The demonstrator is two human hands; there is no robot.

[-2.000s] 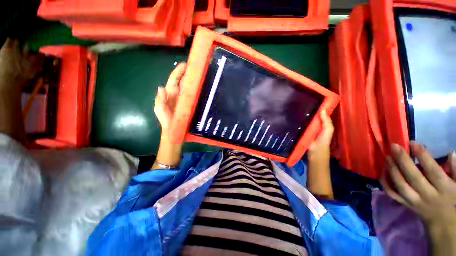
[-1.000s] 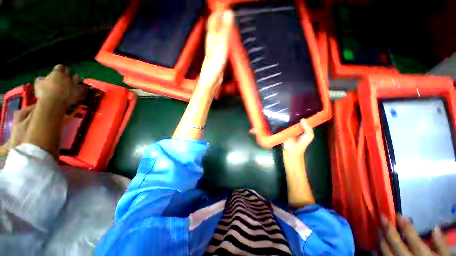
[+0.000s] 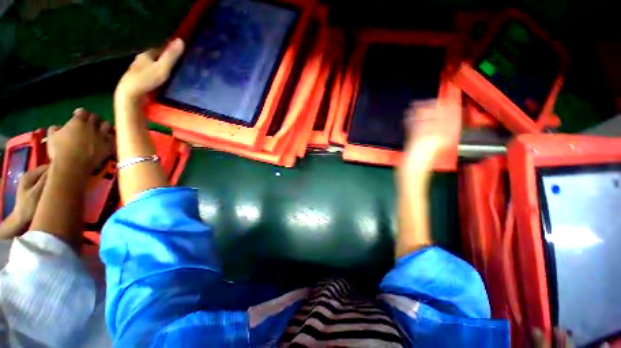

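Note:
A tablet with a dim bluish patterned screen lies tilted in its red-orange foam tray, on stacked trays at the upper left. My left hand is at this tray's left edge, with the thumb over the frame and the other fingers partly hidden; it appears to grip the edge. A second tablet with a dark screen lies in a foam tray at the upper middle. My right hand is motion-blurred over this tray's right side; its fingers cannot be made out.
A tablet with a green patch lies tilted at the upper right. A white-screen tablet leans on stacked trays at the right, with another person's fingertips below. Another person's hands work at the left. The dark green bench lies before me.
The tablet I held now lies at the upper middle, its text lines no longer visible. My left hand moved left to the other tray, whose screen is now lit. The view shifted.

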